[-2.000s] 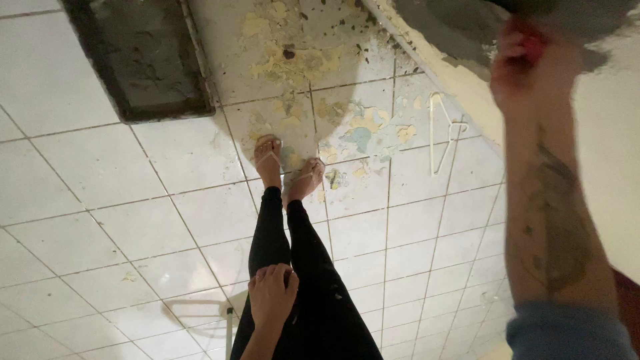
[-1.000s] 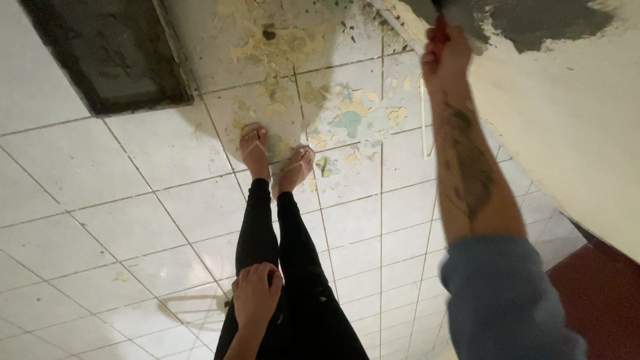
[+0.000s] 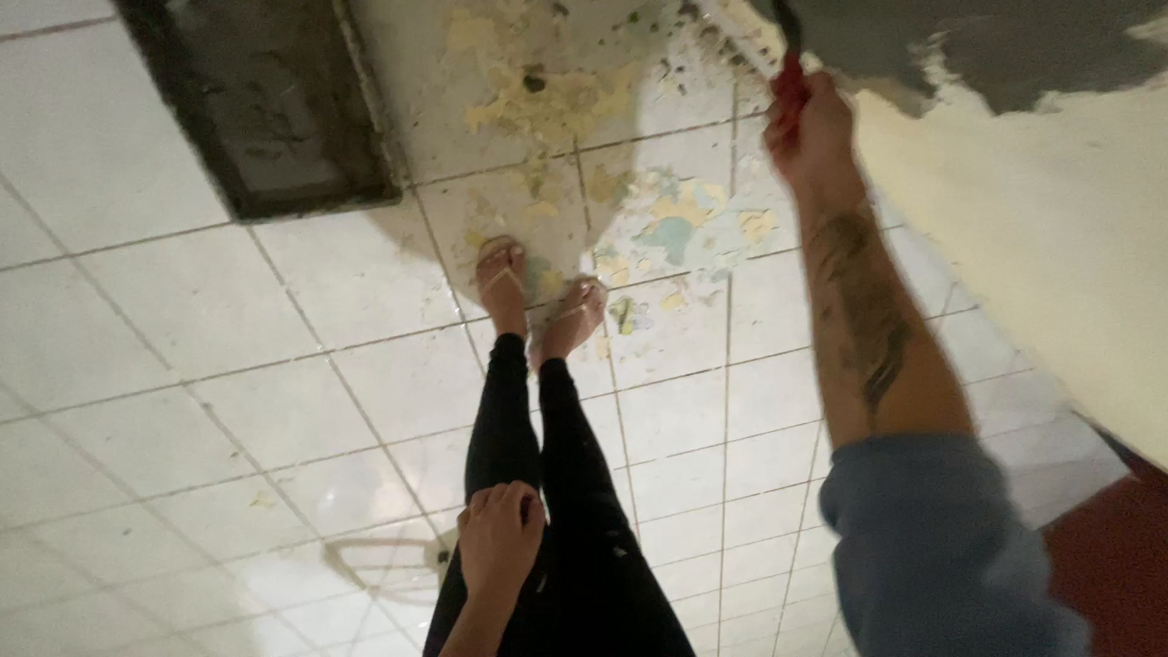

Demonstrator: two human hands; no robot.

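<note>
Closed around the red handle of a hand tool, perhaps a trowel or putty knife, is my right hand, at the upper right beside the wall. The tool's dark end runs up out of the picture, so its blade cannot be made out. Dark grey plaster covers the upper part of the cream wall, with a ragged edge. Near my thigh in black leggings is my left hand, fingers curled, with no object visible in it.
A dark rectangular tub smeared with grey mix stands at the upper left. Paint flakes and yellowish debris lie on the white tiles around my sandalled feet. A dark red object is at the lower right; a pale looped thing lies beside my leg.
My right hand, still on the red handle, has moved left along the plastered wall from where it was two seconds ago. My left hand stays near my thigh. The view has shifted slightly.
</note>
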